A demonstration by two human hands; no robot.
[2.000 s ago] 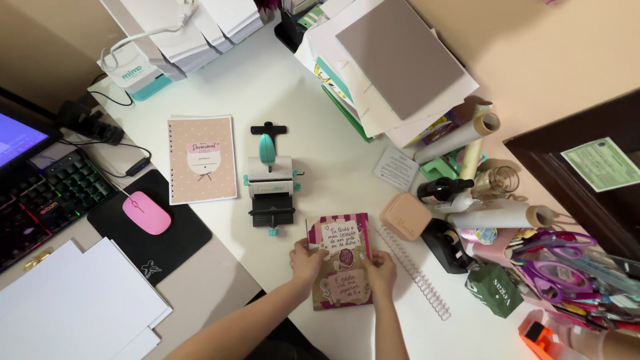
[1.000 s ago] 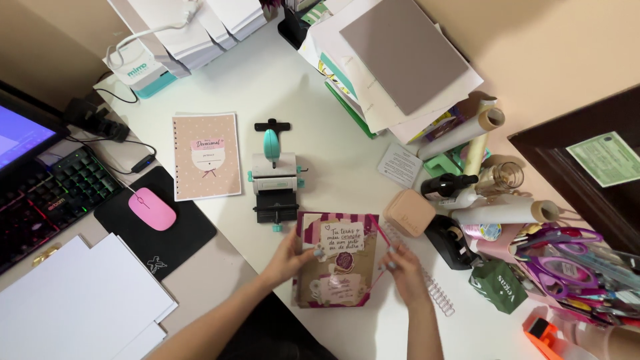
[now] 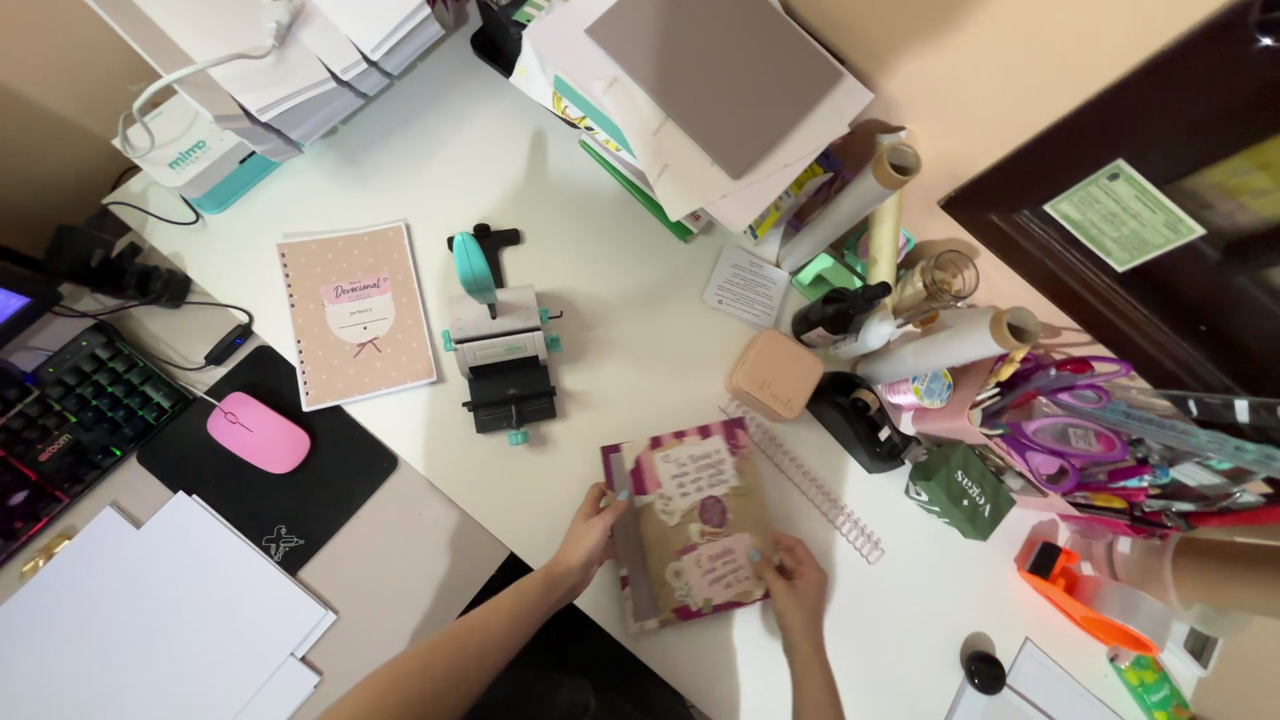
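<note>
My left hand pinches the left edge of a decorated notebook cover, thumb on top, where a grey strip shows beside the printed sheet. My right hand grips the same cover at its lower right edge. The cover is held low over the white desk, slightly tilted, with purple borders and lettered panels. Close to its upper right lies a pink wire binding spiral. Above and left of it stands a small hole punch with a teal lever. A beige dotted spiral notebook lies farther left.
At left are a pink mouse on a black pad, a keyboard and white sheets. Stacked papers stand at the back. A beige case, black tape dispenser, paper rolls and purple scissors line the right side.
The cover has turned a little, and a grey strip now shows along its left side. My right hand, at the cover's upper right a second ago, is now at its lower right edge.
</note>
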